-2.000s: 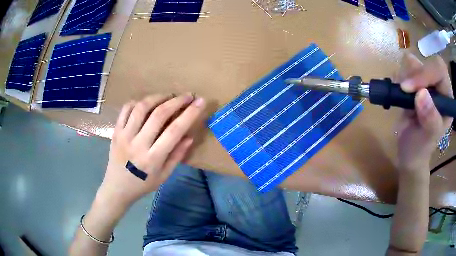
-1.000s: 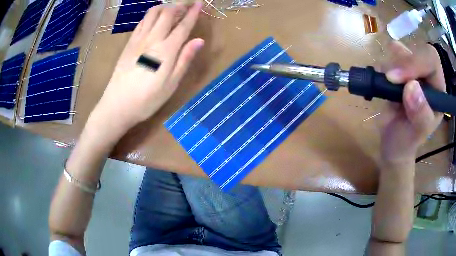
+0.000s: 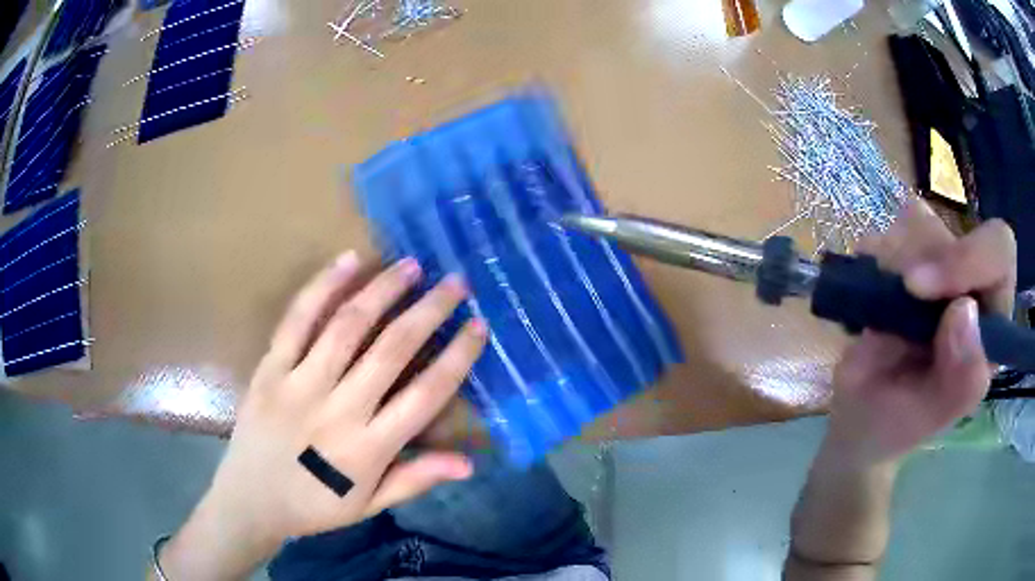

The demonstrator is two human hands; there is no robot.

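The blue solar cell [image 3: 528, 272] with pale busbar lines lies on the brown table in front of me and is blurred. My left hand [image 3: 352, 386] is palm down with fingers spread, its fingertips on or just above the cell's left edge. It grips nothing. My right hand [image 3: 925, 323] is closed around the black handle of the soldering iron [image 3: 681, 246]. The iron's silver barrel points left, with its tip over the middle of the cell; whether the tip touches it I cannot tell.
A pile of silver ribbons [image 3: 834, 153] lies at the right, beside a black holder with a yellow piece [image 3: 945, 167]. A white bottle [image 3: 823, 14] and amber item [image 3: 741, 16] are at the far edge. Dark blue cells [image 3: 193, 68] lie at left. Loose ribbons [image 3: 414, 14] lie at the top.
The cell has turned, its lines now running steeply down to the right. My left hand has moved from the far left side back down to the cell. The view has shifted right.
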